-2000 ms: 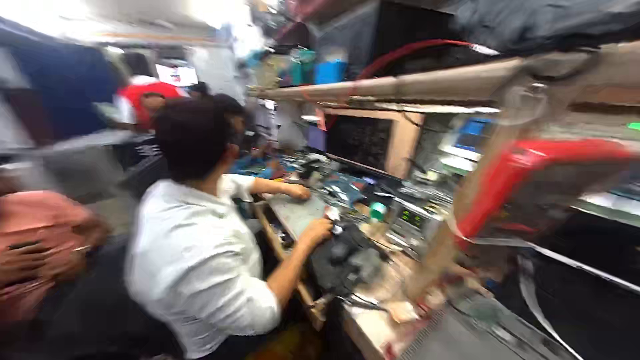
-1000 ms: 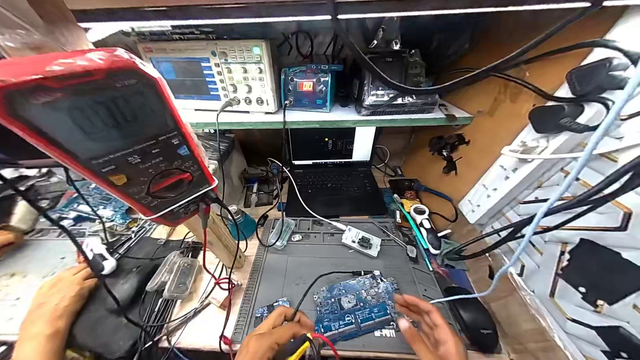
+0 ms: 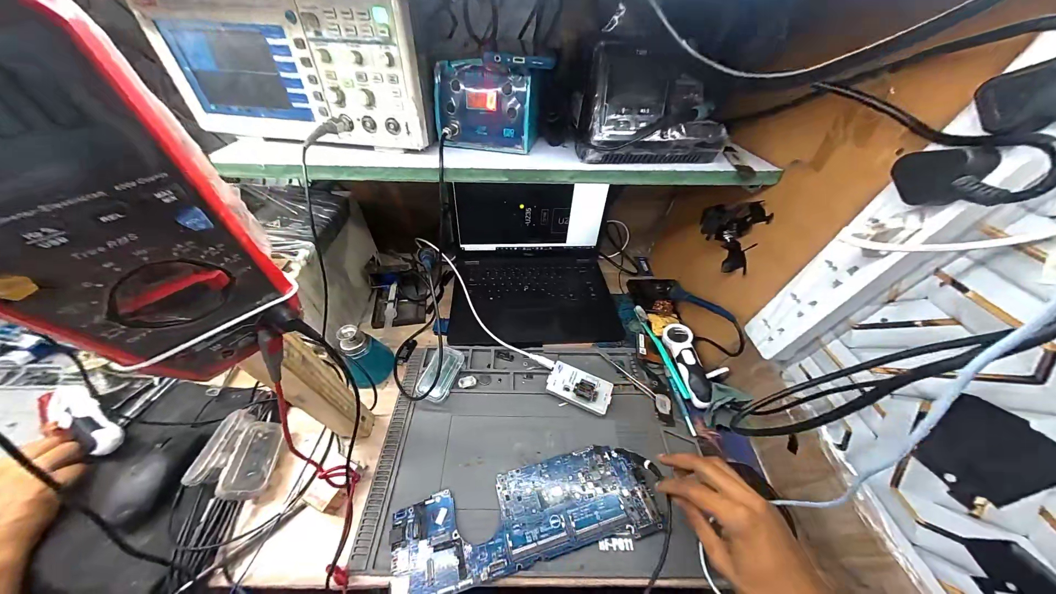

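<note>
A blue laptop motherboard (image 3: 569, 503) lies on a grey repair mat (image 3: 470, 437). My right hand (image 3: 726, 511) is at the board's right end, fingertips beside a black cable (image 3: 665, 528) that runs over that end; whether they grip it is unclear. My left hand is out of view. Behind the board, a small white device with a socket (image 3: 580, 386) rests on the mat, joined to a white cable. An open laptop (image 3: 532, 289) stands at the back. At the left hangs a red and black digital multimeter (image 3: 148, 247) with a red and a black lead.
A co-worker's hand (image 3: 37, 487) holds a white object at far left. An oscilloscope (image 3: 289, 70) and a blue instrument (image 3: 485, 103) stand on the shelf (image 3: 495, 165). A blue-green bottle (image 3: 363, 359), clear plastic cases (image 3: 235, 454) and tools flank the mat; cables hang at right.
The view has swung from a co-worker's bench to this one. Since one second ago my left hand, which was at the board's front edge with yellow and red leads, has left the view.
</note>
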